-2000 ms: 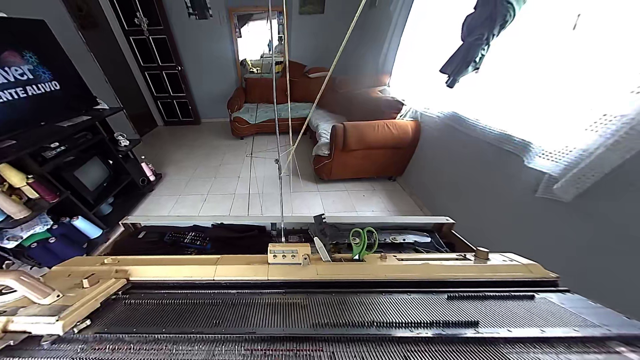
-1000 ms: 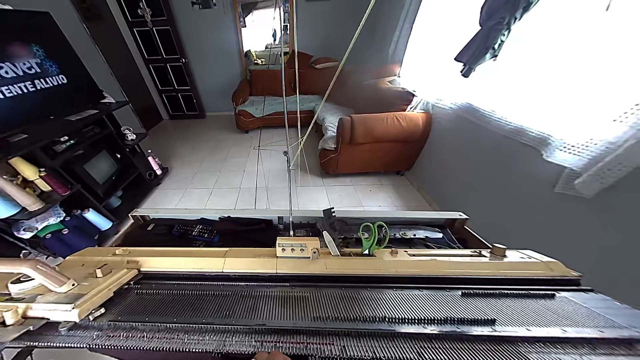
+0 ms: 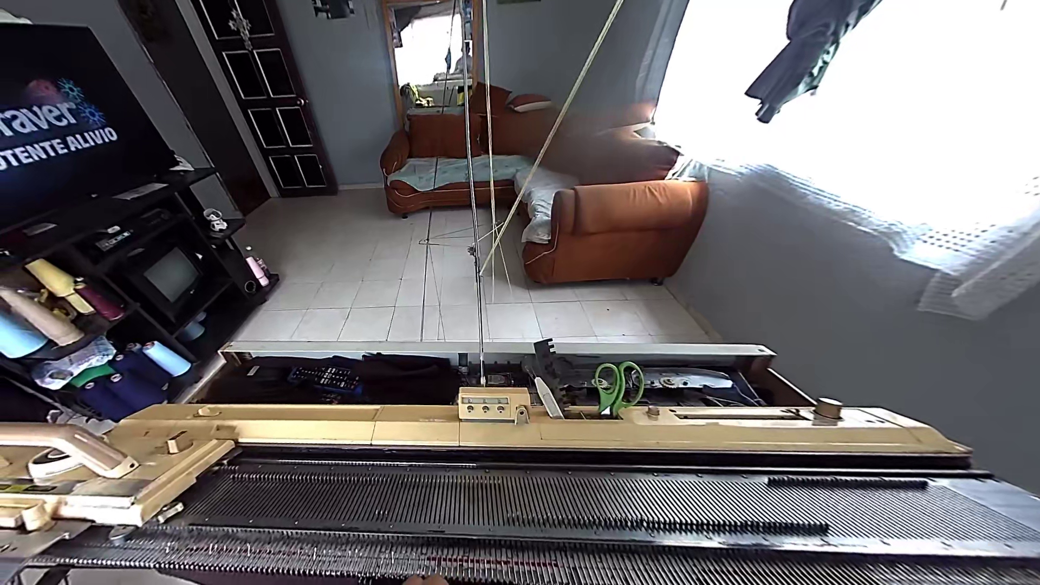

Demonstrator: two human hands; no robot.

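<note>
A knitting machine spans the foreground. Its needle bed (image 3: 520, 504) has rows of thin metal needles, and a second row of needles lies along the bottom edge. At the far left rests the beige carriage (image 3: 106, 479) with its curved handle. A beige row counter (image 3: 493, 404) sits at the middle of the back rail, beside a yarn mast (image 3: 478, 309). Two small skin-coloured tips, perhaps fingertips (image 3: 425, 580), show at the bottom edge under the front needles. Which hand they belong to, and what they touch, I cannot tell. The rest of both hands is hidden.
Behind the rail, an open tray (image 3: 699, 349) holds green-handled scissors (image 3: 617, 388), a white-handled tool (image 3: 548, 398) and dark cloth (image 3: 406, 378). Left stands a black shelf (image 3: 195, 244) with yarn cones (image 3: 61, 284) and a television (image 3: 73, 122). An orange sofa (image 3: 626, 231) stands beyond.
Skin-coloured tips have come into view at the bottom edge; the oldest frame shows none there. The carriage stays at the left end of the machine. The view has shifted slightly.
</note>
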